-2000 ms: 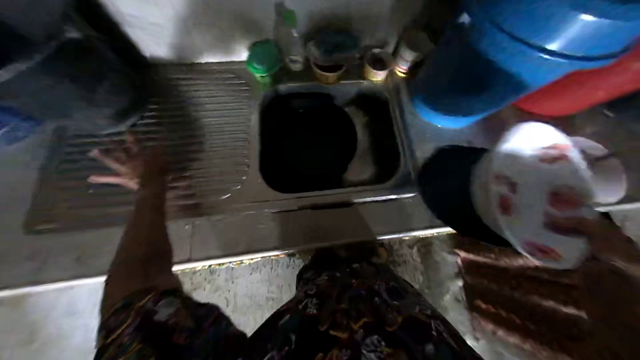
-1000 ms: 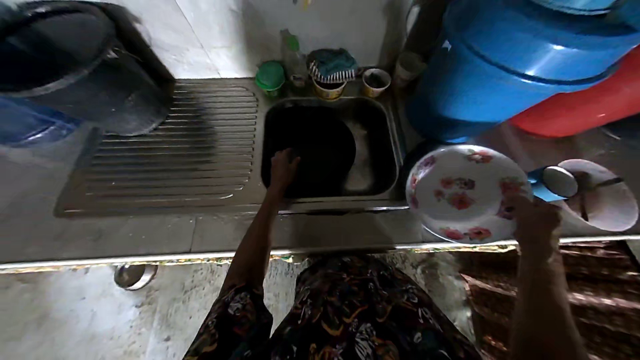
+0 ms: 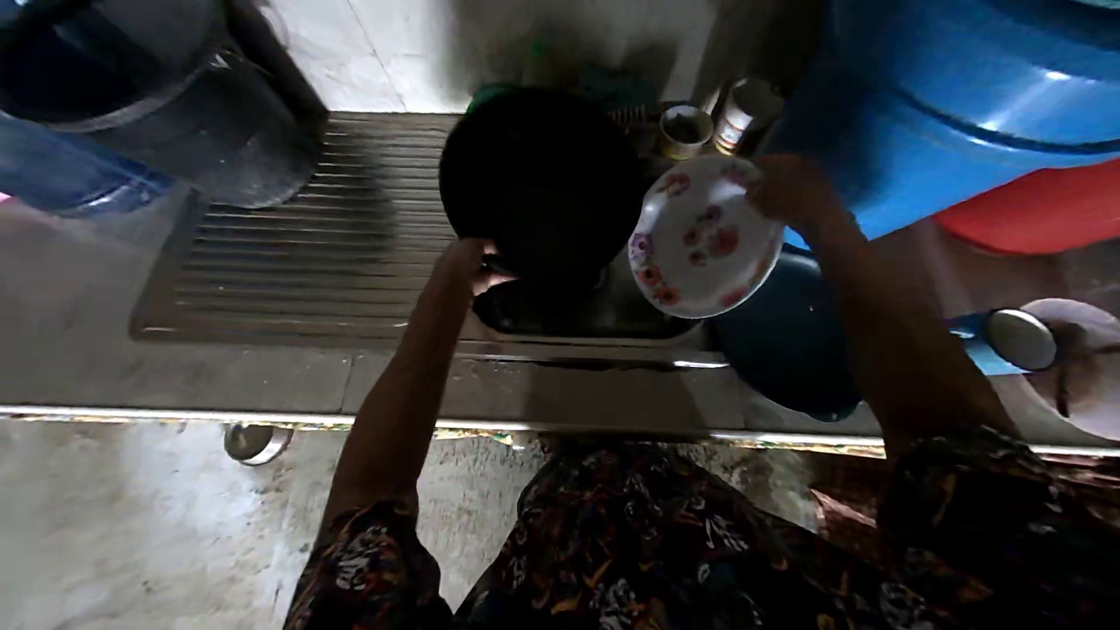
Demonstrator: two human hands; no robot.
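Note:
My left hand [image 3: 481, 267] grips the near left edge of a round black pan [image 3: 542, 179], which is raised over the back left of the steel sink [image 3: 586, 319]. With my right hand [image 3: 792, 188] I hold a white floral plate [image 3: 707, 236] by its upper right rim. The plate is tilted above the sink's right side, just right of the pan. Below my right forearm stands a dark blue basin [image 3: 792, 337], partly hidden by the plate and the arm. The pan hides part of the green-lidded container behind it.
A ridged steel drainboard [image 3: 297, 262] lies left of the sink, with a large black bucket [image 3: 254, 131] behind it. Small cups [image 3: 685, 131] line the wall. At the right are a big blue drum [image 3: 954, 114], a red container [image 3: 1041, 210], a blue mug [image 3: 989, 341] and a pale bowl [image 3: 1076, 376].
The black pan has come up out of the sink in my left hand. My right hand has moved the floral plate left and toward the wall, uncovering more of the blue basin.

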